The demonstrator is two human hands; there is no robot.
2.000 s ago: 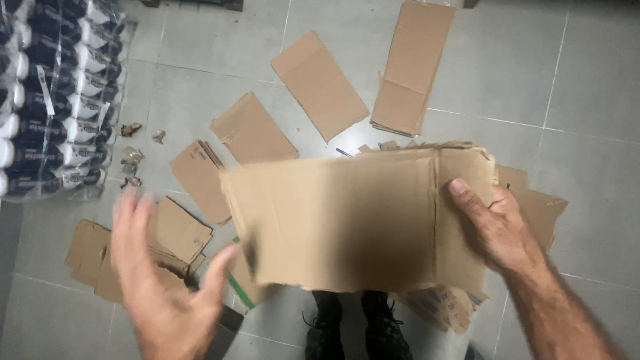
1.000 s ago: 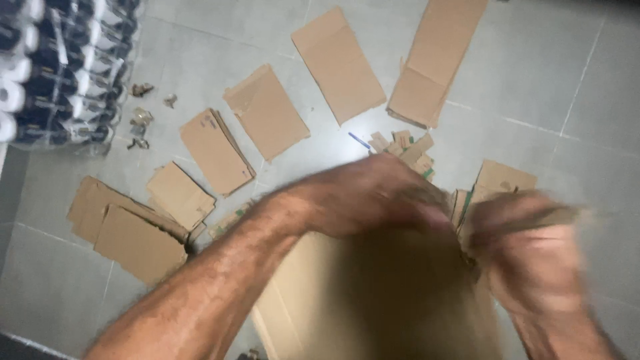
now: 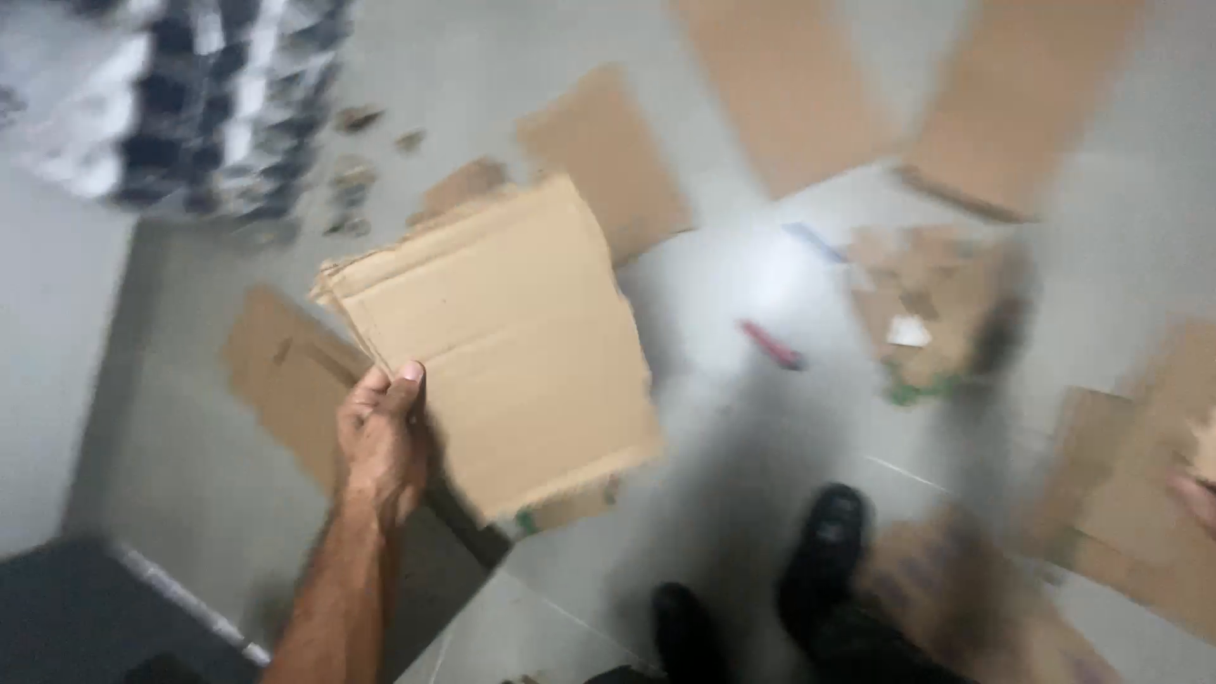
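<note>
My left hand [image 3: 385,437] grips the lower left edge of folded cardboard sheets [image 3: 503,351], thumb on top, holding them above the floor. At the right edge of the view, my right hand [image 3: 1195,499] is cut off and only its fingertips show, by a light piece of cardboard [image 3: 1205,442]; whether it grips this piece is not clear. Under that hand lie larger flat cardboard pieces [image 3: 1145,475]. A red-handled tool [image 3: 771,344], blurred, rests on the tiled floor between the hands.
Plastic-wrapped bottles [image 3: 218,104] stand at the upper left. Flat cardboard stacks [image 3: 1026,104] and a heap of cardboard scraps [image 3: 931,294] lie on the floor, with a blue object [image 3: 814,241] beside the scraps. My dark shoes [image 3: 826,541] are at bottom centre; a dark panel [image 3: 85,608] is lower left.
My hands were together over the large cardboard and are now far apart, the left holding folded sheets at left, the right at the far edge. The red-handled tool now shows. The view has shifted.
</note>
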